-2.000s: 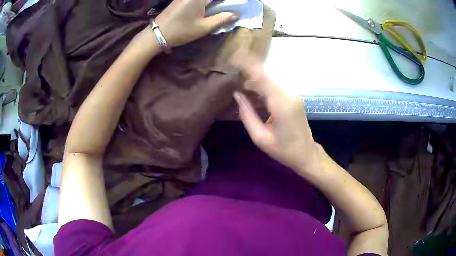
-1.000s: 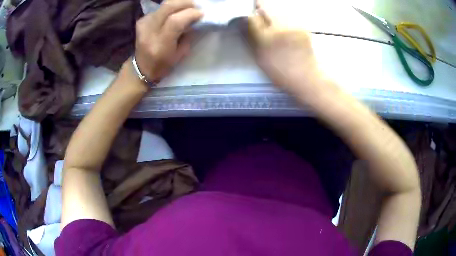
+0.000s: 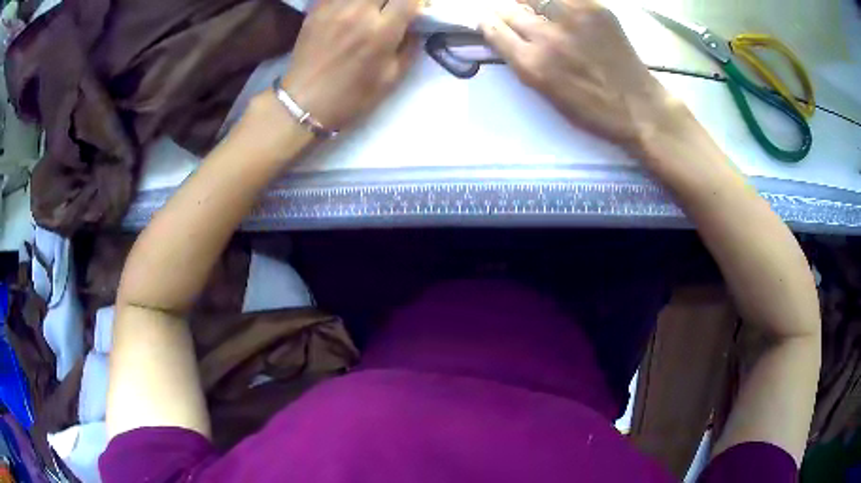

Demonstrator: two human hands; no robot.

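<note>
A white piece (image 3: 451, 13) lies at the top centre, cut off by the picture's edge and washed out by glare. My left hand (image 3: 354, 58), with a bracelet at the wrist, holds its left side with the fingertips near the top edge. My right hand (image 3: 574, 66) pinches its right side. A small dark loop (image 3: 455, 57) shows on the white table just below the piece, between the hands; I cannot tell if it is a strip or a metal part. The needle area is not visible.
Brown garment panels (image 3: 189, 66) are heaped at the table's left. Shears (image 3: 755, 90) with yellow and green handles lie right of my right hand. A ruler-marked edge (image 3: 472, 200) runs along the table front. Brown and white cloth (image 3: 274, 354) hangs below left; stacked brown pieces (image 3: 684, 377) stand below right.
The large brown panel that lay under my hands has gone from the front of the table. My right hand has moved up and right, to the white piece. The dark loop now shows.
</note>
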